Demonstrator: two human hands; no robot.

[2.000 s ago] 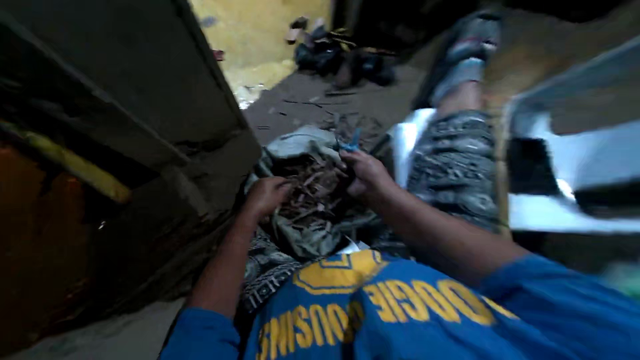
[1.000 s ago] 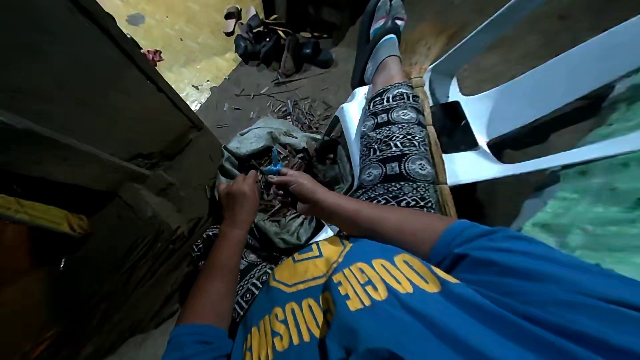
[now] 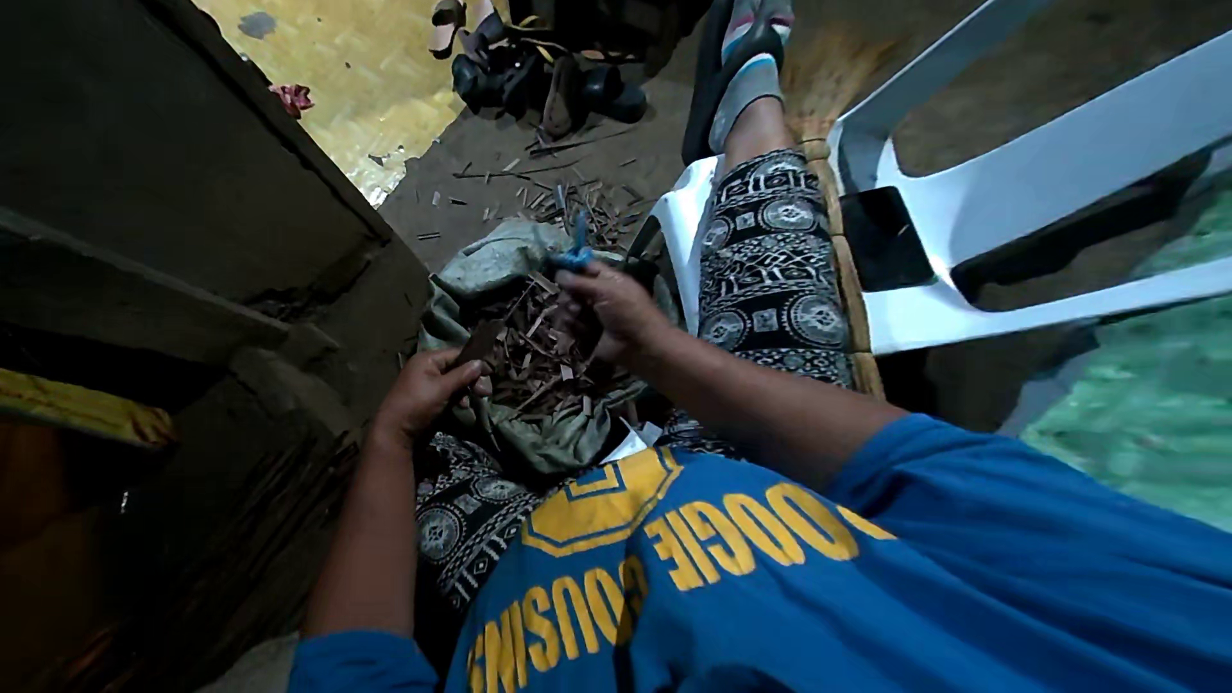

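A greenish cloth sack lies open between my legs, filled with brown dry strips and chips. My left hand, at the sack's left edge, pinches a flat dark brown piece between thumb and fingers. Over the right side of the sack, my right hand is closed around a small blue object, whose thin part points up and away; its kind is not clear. The two hands are apart.
White plastic chair at right, with a dark flat object on it. Scattered chips and a pile of footwear lie on the floor beyond the sack. A dark wall panel stands at left.
One second ago my hands were close together over the sack at the blue object. Now they are apart, the left lower at the sack's edge, the right holding the blue object.
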